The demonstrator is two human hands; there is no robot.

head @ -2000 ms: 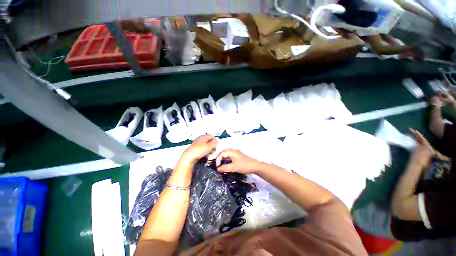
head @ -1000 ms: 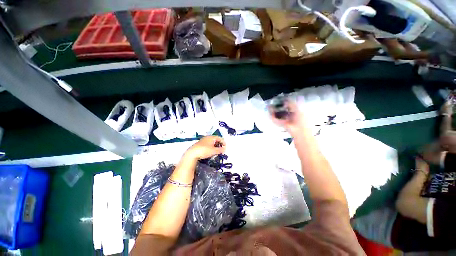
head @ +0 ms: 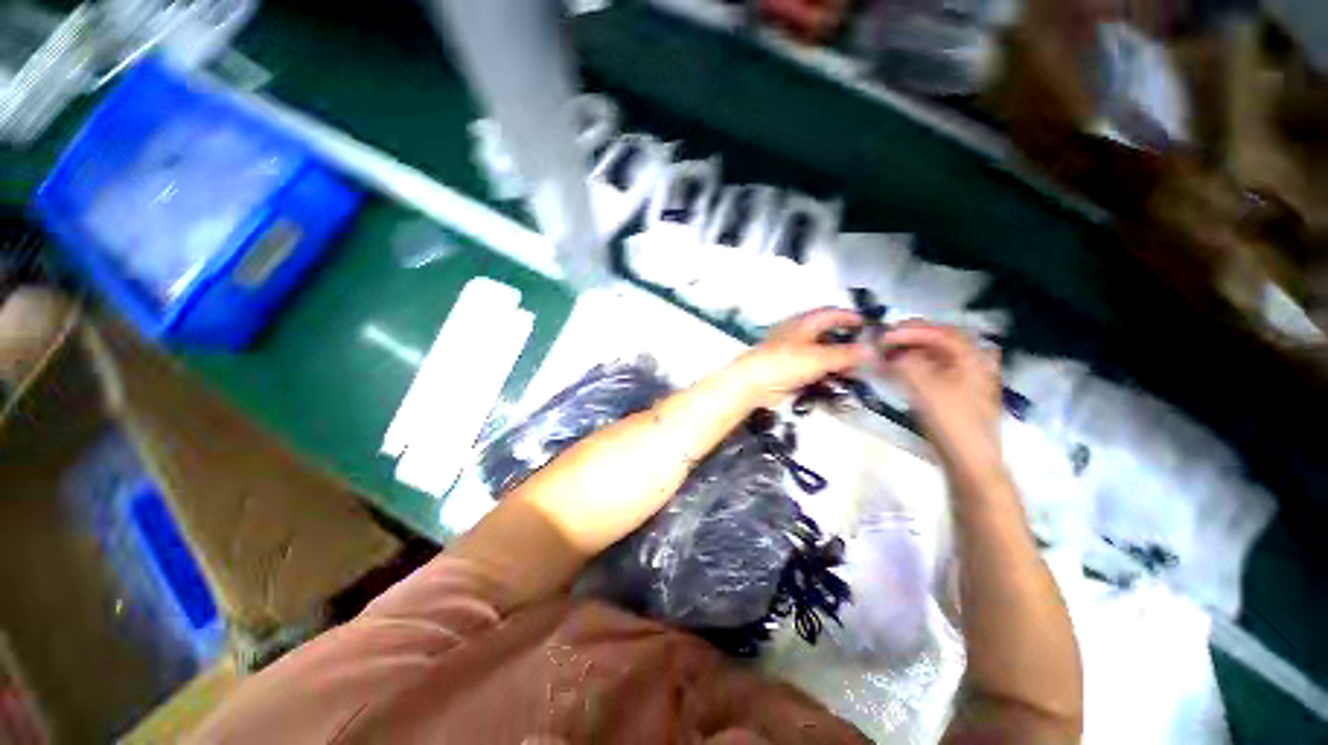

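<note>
Both hands are bare and nearly touch at the near edge of the row of wrapped products. My left hand (head: 811, 354) is closed on a small black cable at its fingertips. My right hand (head: 939, 371) has its fingers bent close beside it; blur hides whether it holds anything. Loose black cables (head: 813, 585) lie beside a shiny plastic bag of cables (head: 714, 546) on the white mat (head: 655, 320). White wrapped products (head: 685, 197) stand in a row on the green belt (head: 714, 109); several at the left end bear black cables. More cables lie on white products (head: 1151, 437) at right.
A blue bin (head: 197, 204) is at upper left, above an open brown carton (head: 240, 502) with blue inside. White strips (head: 463, 381) lie left of the bag. A grey post (head: 532, 117) crosses the belt's left part. Brown cartons (head: 1078, 102) are on the shelf, blurred.
The view has swung left and tilted, bringing the carton into sight. My right hand has come back from the product row to my left hand. More cables now lie at the right part of the row.
</note>
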